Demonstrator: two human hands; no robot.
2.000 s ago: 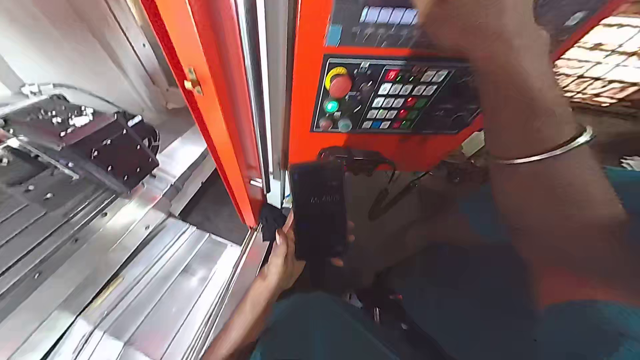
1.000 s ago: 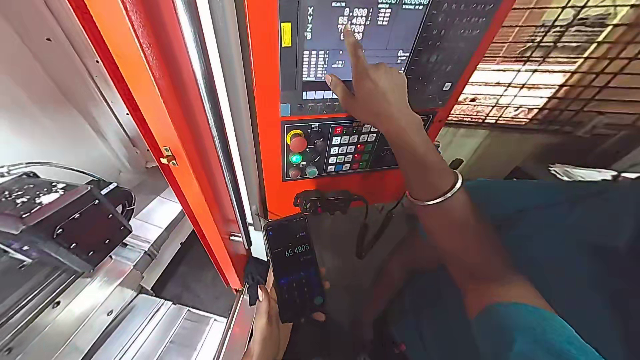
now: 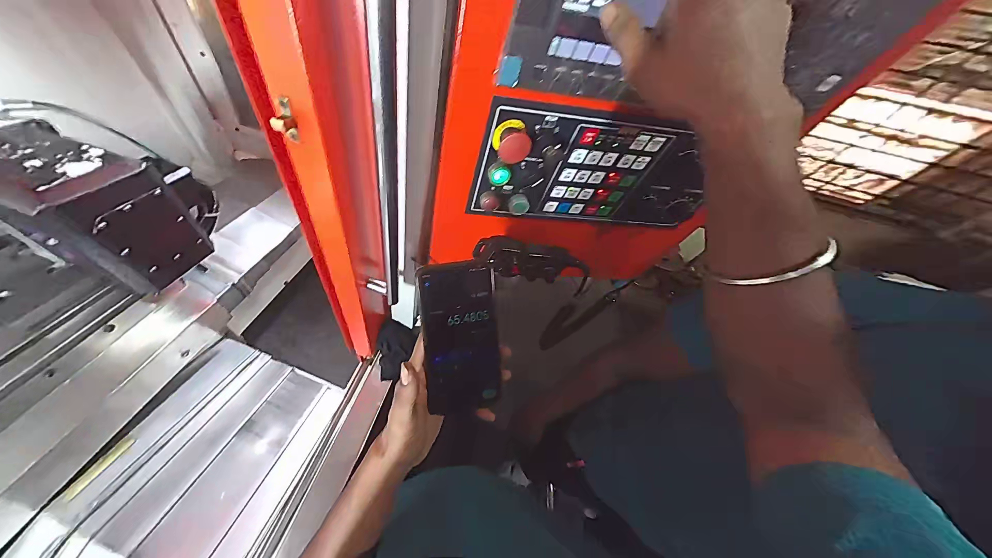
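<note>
My left hand (image 3: 418,411) holds a smartphone (image 3: 461,341) upright, its dark screen showing a number in calculator style. A black cloth (image 3: 395,349) lies beside the phone at the door frame. Above, my right hand (image 3: 697,62), with a metal bangle (image 3: 775,267) on its wrist, is raised over the lower part of the machine's control screen (image 3: 643,12). Part of that screen is hidden by the hand or cut off by the frame's top. Under it sits the keypad panel (image 3: 589,170) with a red emergency stop button (image 3: 514,145) and a lit green button (image 3: 501,175).
An orange machine door (image 3: 310,178) with a brass latch (image 3: 285,122) stands left of the panel. Inside are a dark fixture block (image 3: 147,225) and metal way covers (image 3: 194,449). A black pendant with a cable (image 3: 527,260) hangs below the panel. A window grille (image 3: 891,147) is at right.
The view has tipped down, cutting off most of the control screen. A second ago my right hand's index finger pointed at the screen's upper readout. The phone stays in my left hand.
</note>
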